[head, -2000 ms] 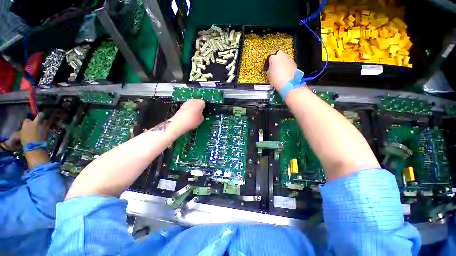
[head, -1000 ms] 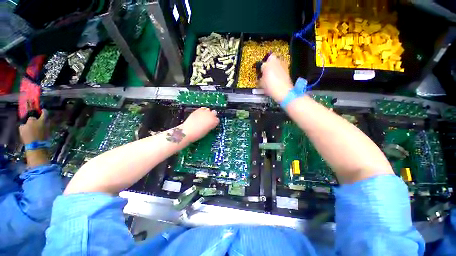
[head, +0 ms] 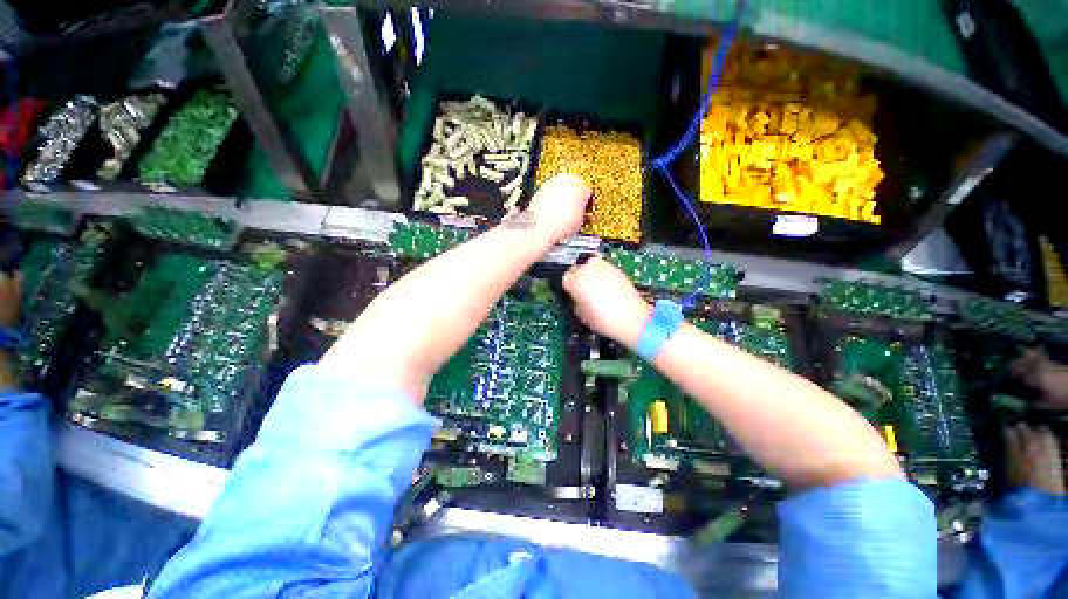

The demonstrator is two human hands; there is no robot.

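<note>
My left hand (head: pixel 560 208) is bare and reaches over the lower left part of the bin of small yellow-gold components (head: pixel 615 176); its fingertips are hidden. My right hand (head: pixel 601 295), with a light blue wrist strap, is over the pallet's far edge, at the upper right of the green circuit board (head: pixel 515 374). Its fingers are bent together near a dark spot; I cannot tell what they hold. Another green board (head: pixel 703 392) with one yellow block lies under my right forearm.
Pale cylindrical components (head: pixel 478 146) fill the bin on the left, yellow blocks (head: pixel 791 152) the large right bin. A metal rail runs below the bins. More boards (head: pixel 193 339) lie in black pallets. Other workers' hands show at both sides.
My left hand has moved from the board up to the gold bin. My right hand has come down from that bin to the pallet's far edge. The view has shifted right.
</note>
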